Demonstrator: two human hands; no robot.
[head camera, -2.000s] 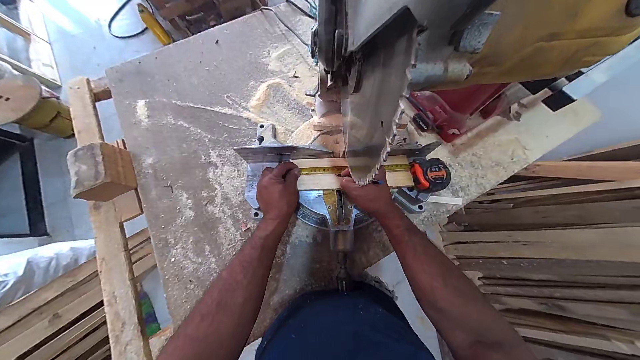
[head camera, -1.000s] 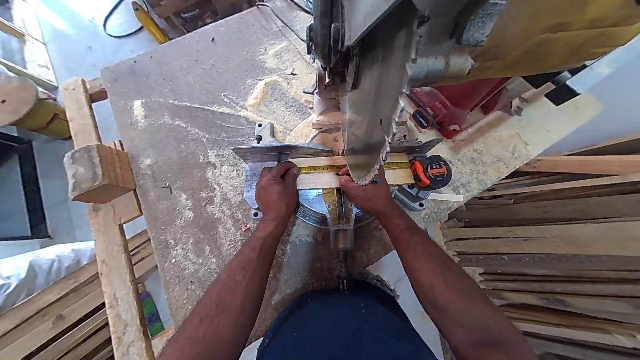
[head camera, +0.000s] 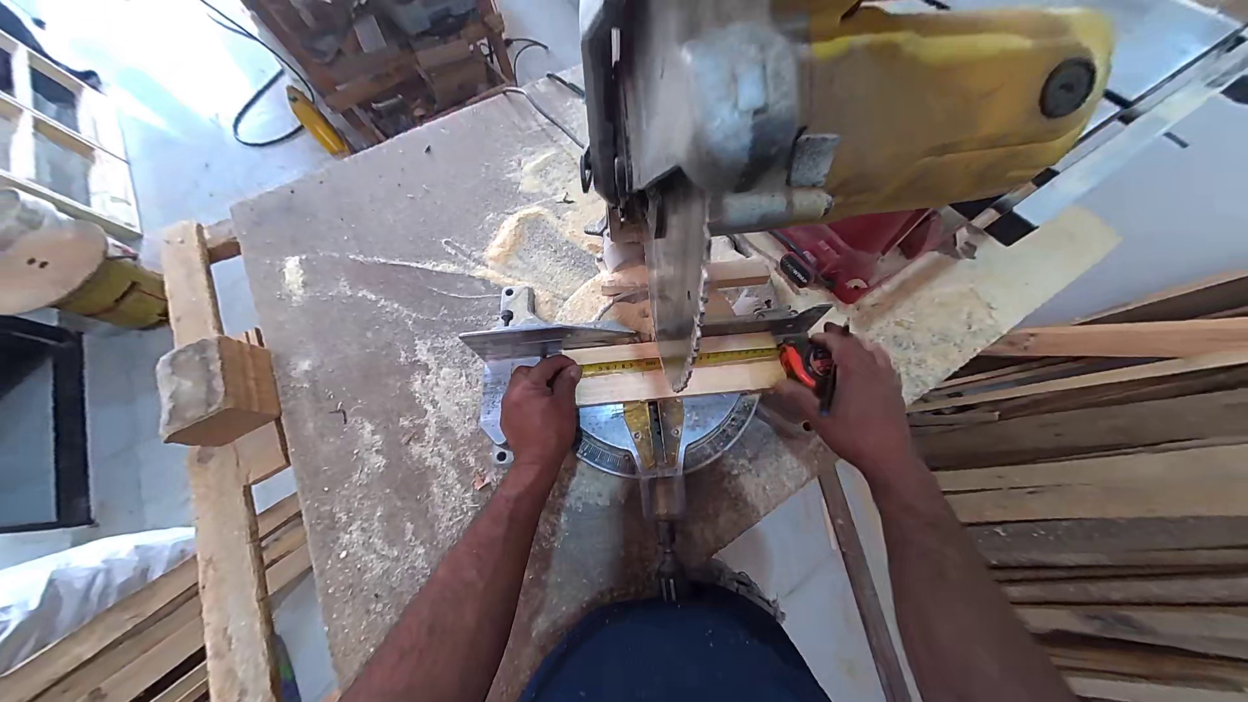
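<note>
A short wooden board (head camera: 624, 388) lies across the round base of a miter saw (head camera: 960, 107), against its metal fence (head camera: 546, 338). The raised toothed blade (head camera: 680, 283) hangs over the board in this view. Along the board runs a yellow tape measure blade (head camera: 624, 367). My left hand (head camera: 539, 409) pinches the board and the tape's end at the left, thumb on top. My right hand (head camera: 853, 390) grips the black and orange tape measure case (head camera: 807, 366) at the board's right end. The fingers partly hide the case.
Sawdust lies on the worktable (head camera: 380, 214). Stacked rough boards (head camera: 1102, 487) fill the right side. A wooden frame with a block (head camera: 224, 390) stands at the table's left edge. A red tool (head camera: 858, 249) sits behind the fence at right. The saw's handle rod (head camera: 668, 546) points toward my body.
My right hand has moved right, from the middle of the board to the tape measure case, and holds it. My left hand has stayed at the board's left end.
</note>
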